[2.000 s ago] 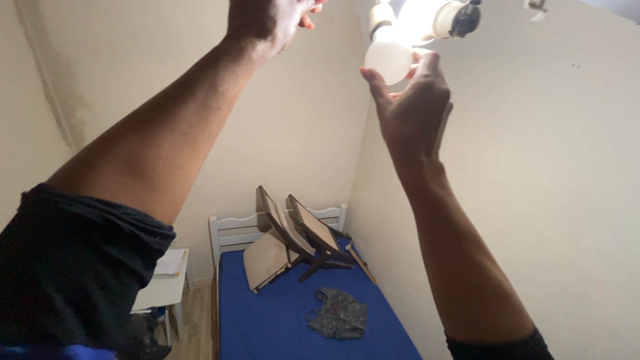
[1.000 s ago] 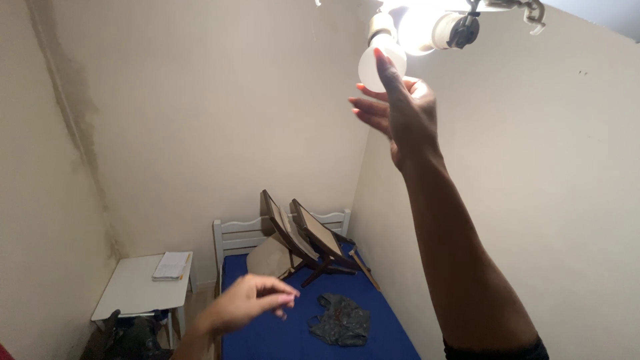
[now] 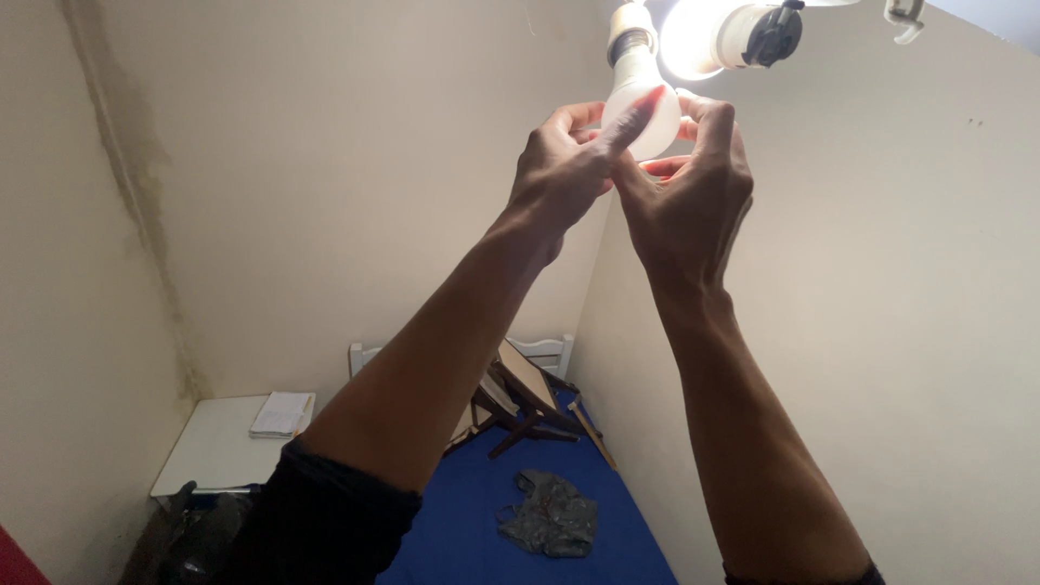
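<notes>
An unlit white light bulb (image 3: pixel 646 118) hangs from a white lamp socket (image 3: pixel 632 28) at the upper middle, part of its metal screw base showing below the socket. My left hand (image 3: pixel 569 158) grips the bulb from the left, its thumb laid across the front of the glass. From the right, my right hand (image 3: pixel 691 179) has its fingers around the bulb's side and underside. Right beside them, a second bulb (image 3: pixel 691 41) glows brightly in a sideways socket (image 3: pixel 751 36) with a dark end.
Below stands a bed with a blue sheet (image 3: pixel 463 520), a dark crumpled bag (image 3: pixel 552 516) and overturned wooden chairs (image 3: pixel 528 382) on it. A white table (image 3: pixel 211 447) with papers (image 3: pixel 282 414) is at lower left. A white hook-like fitting (image 3: pixel 906 18) hangs at upper right.
My left hand has come up from low over the bed to the bulb. My right hand stays at the bulb. More of the screw base shows below the socket now.
</notes>
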